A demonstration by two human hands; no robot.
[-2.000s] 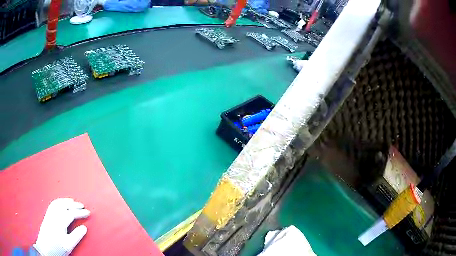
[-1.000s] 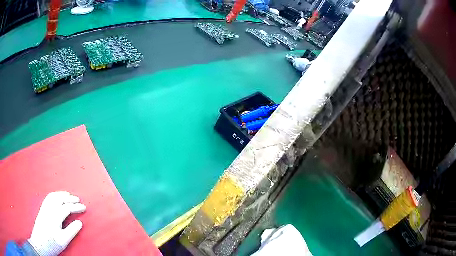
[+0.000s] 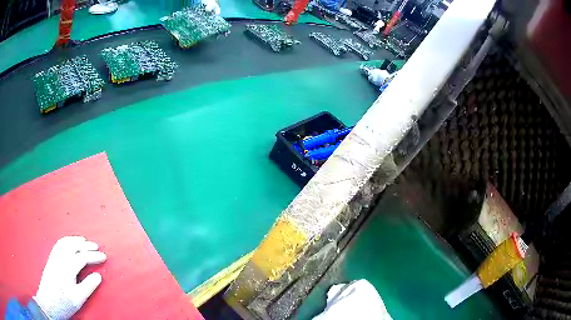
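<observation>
My left hand (image 3: 67,275), in a white knit glove, rests on the red mat (image 3: 119,237) at the lower left. Its thumb and fingers are apart and it holds nothing. My right hand (image 3: 354,301), in a white glove, is at the bottom edge inside the booth, over the green floor (image 3: 401,262). It is cut off by the frame, and its fingers and anything in them cannot be made out. The blasting nozzle (image 3: 498,265), with a yellow-orange wrapped grip and flat white tip, hangs right of that hand, not touching it.
The pale booth edge (image 3: 375,131) runs diagonally between my hands. A black parts box (image 3: 294,159) with blue tools stands left of it. Circuit boards (image 3: 67,84) lie on the dark conveyor (image 3: 206,65). A white-gloved hand (image 3: 211,6) is by one board (image 3: 195,26). Ridged foam (image 3: 494,125) lines the booth.
Another circuit board has appeared at the conveyor's far side, with another person's gloved hand at it. The view has shifted slightly. My hands stay nearly still.
</observation>
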